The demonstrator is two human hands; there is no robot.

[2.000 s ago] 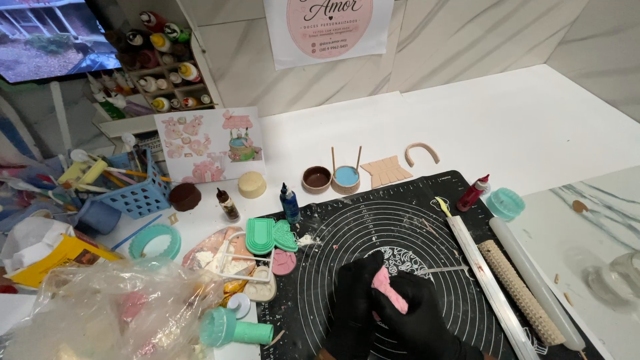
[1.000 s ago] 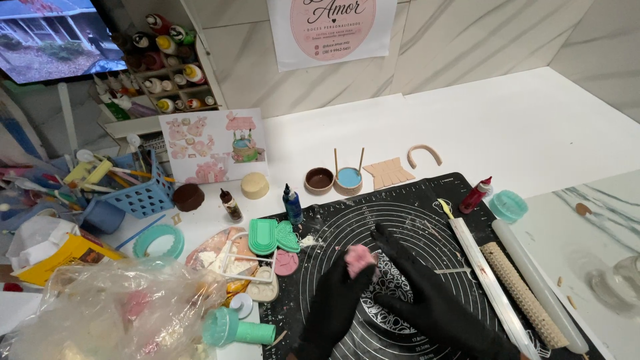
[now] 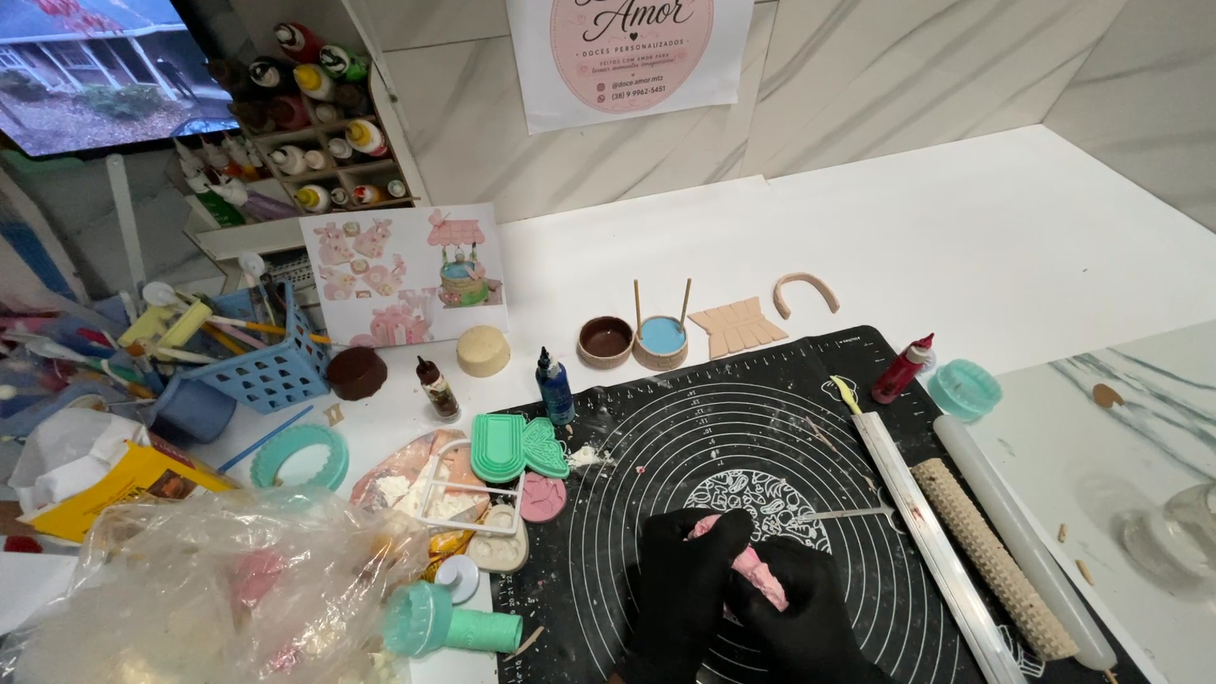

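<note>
Both hands wear black gloves above the black silicone mat with white circles. My left hand and my right hand grip one lump of pink modelling paste, stretched between them. A thin metal tool lies on the mat just beyond my right hand. Left of the hands are green plastic cutters, a white frame cutter and a flat pink disc. Past the mat's far edge stand a small brown-filled pot and a blue-filled pot with two sticks upright.
A metal bar, a textured rolling pin and a smooth white one lie right. A red bottle and a blue bottle stand at the mat's far side. A plastic bag and a tool basket crowd the left.
One second ago the hands were apart, with the pink paste at my left hand. Now they have come together and both hold it, drawn out longer.
</note>
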